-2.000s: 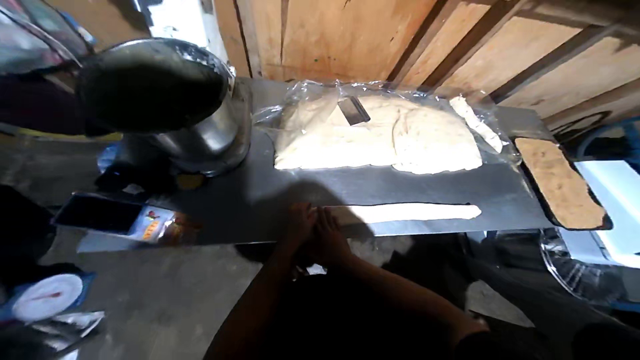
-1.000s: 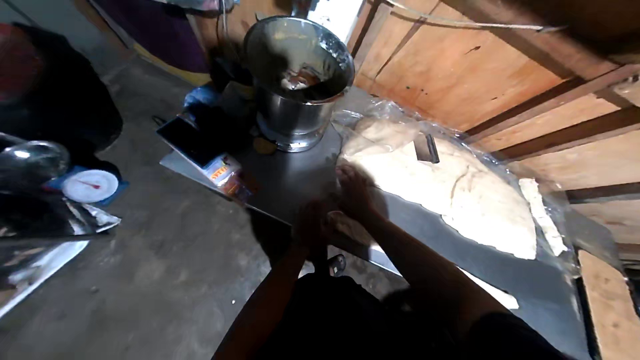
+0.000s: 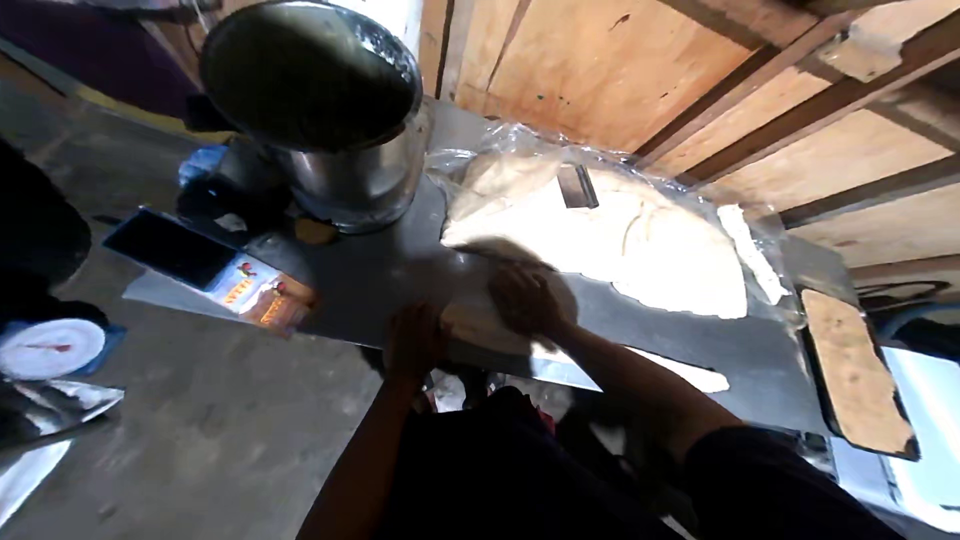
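Observation:
A long flat strip of dough (image 3: 679, 369) lies along the near edge of the dark work table. My left hand (image 3: 414, 337) rests at the left end of the strip, in shadow. My right hand (image 3: 525, 300) is over the strip's far side, its fingers near the big slab of dough (image 3: 600, 240); whether it grips any dough is too dark to tell. The slab lies on clear plastic film, with a metal dough scraper (image 3: 577, 186) on top. Beside it on the right is a narrow rolled piece of dough (image 3: 752, 253).
A large metal pot (image 3: 360, 184) stands at the back left. A phone (image 3: 172, 246) and a printed packet (image 3: 262, 296) lie at the table's left end. A dark tray with a flat brown slab (image 3: 855, 367) sits at the right. A dial scale (image 3: 52, 349) is at the lower left.
The view has shifted. Two seconds ago both hands were close together at the strip's left end; now they are apart, my right hand farther right and nearer the slab.

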